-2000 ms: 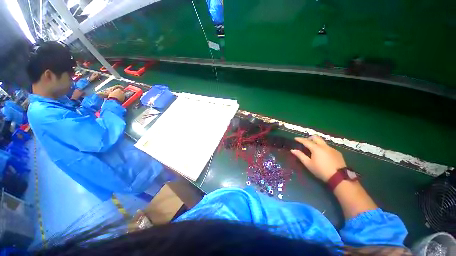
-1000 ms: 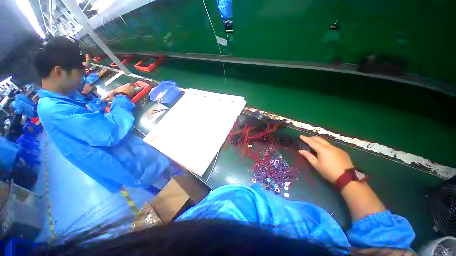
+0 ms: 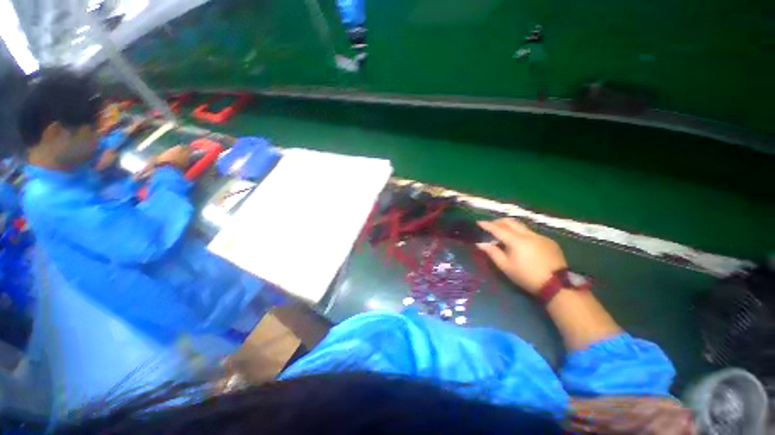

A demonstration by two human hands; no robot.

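Note:
A heap of tiny shiny purple-silver pieces (image 3: pixel 438 280) lies on the dark green bench. Thin red wires (image 3: pixel 408 223) are tangled behind it. My right hand (image 3: pixel 527 255), bare with a dark red wrist band, is right of the heap, palm down. Its thumb and fingers are apart and no held thing shows. My left sleeve crosses the bottom of the picture. My left hand (image 3: pixel 633 416) is blurred at the bottom edge, beside a round tub (image 3: pixel 731 399) of small silver pieces. Its fingers cannot be made out.
A white board (image 3: pixel 302 221) lies left of the heap, with a blue bin (image 3: pixel 248 158) beyond it. A black round fan (image 3: pixel 735 319) stands at the right. A chipped white edge (image 3: pixel 595 228) borders the conveyor. A person in blue (image 3: pixel 102 221) works at the left, above an open carton (image 3: pixel 272 344).
My left hand has come into view at the bottom, beside the tub. The view has shifted and blurred. My right hand stays beside the heap.

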